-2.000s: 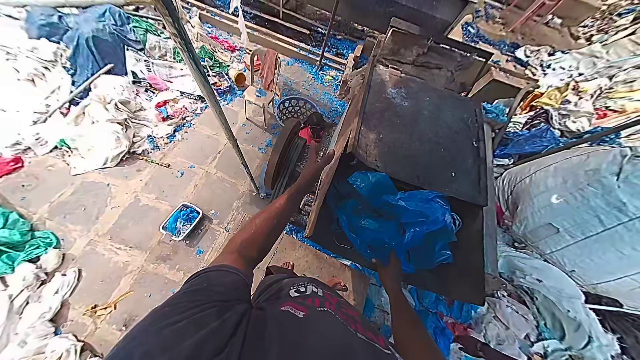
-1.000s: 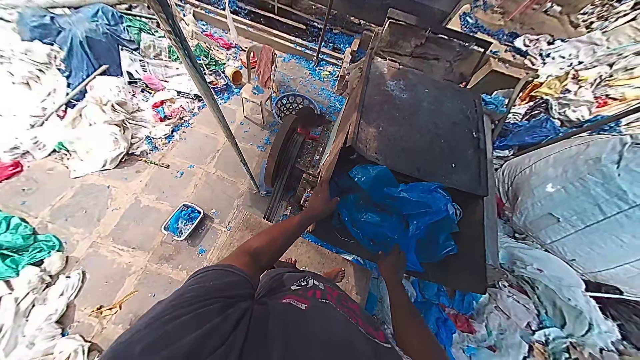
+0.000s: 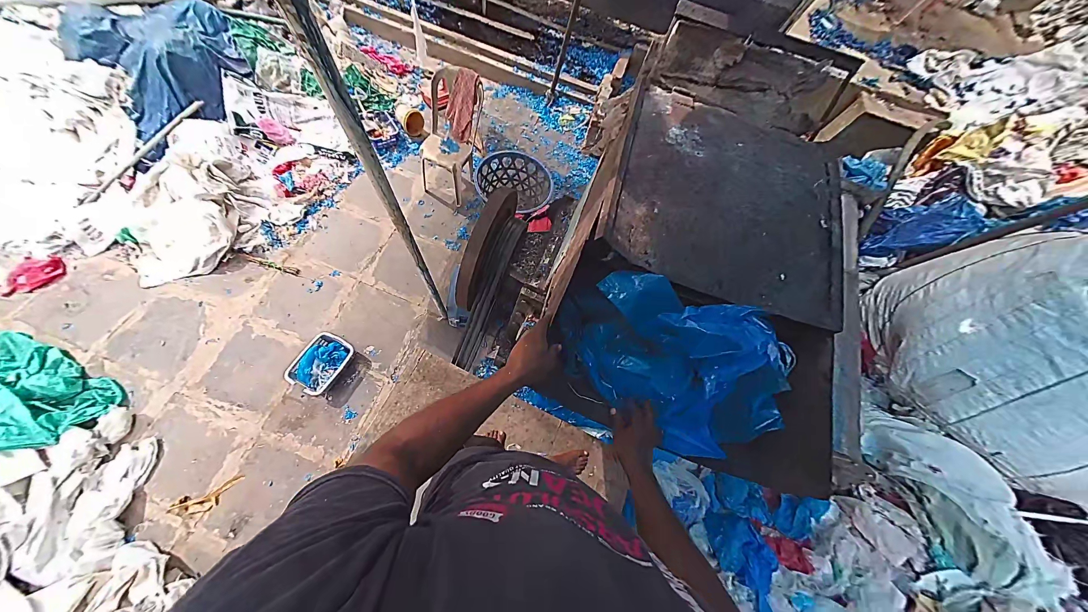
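Blue plastic film [image 3: 680, 365] lies bunched in the dark feed opening of a machine, below its sloping metal cover [image 3: 731, 195]. My left hand [image 3: 535, 355] rests on the lower end of the machine's wooden side board [image 3: 571, 255], left of the film. At the near edge of the metal tray [image 3: 799, 425], my right hand [image 3: 636, 429] touches or nearly touches the film; whether its fingers grip anything is unclear. A large belt wheel [image 3: 487, 246] with belts stands just left of the board, close to my left hand.
A small tub of blue scraps [image 3: 320, 364] sits on the stone paving. Beyond the wheel are a round plastic basket [image 3: 514, 181] and a chair [image 3: 450, 140]. A slanting pole [image 3: 365, 153] rises at left. A large white sack [image 3: 986, 348] and heaped plastic film [image 3: 782, 535] lie at right.
My left hand has come back from beside the wheel, farther up the board, to the board's lower end. My right hand has stayed near the tray's edge by the film.
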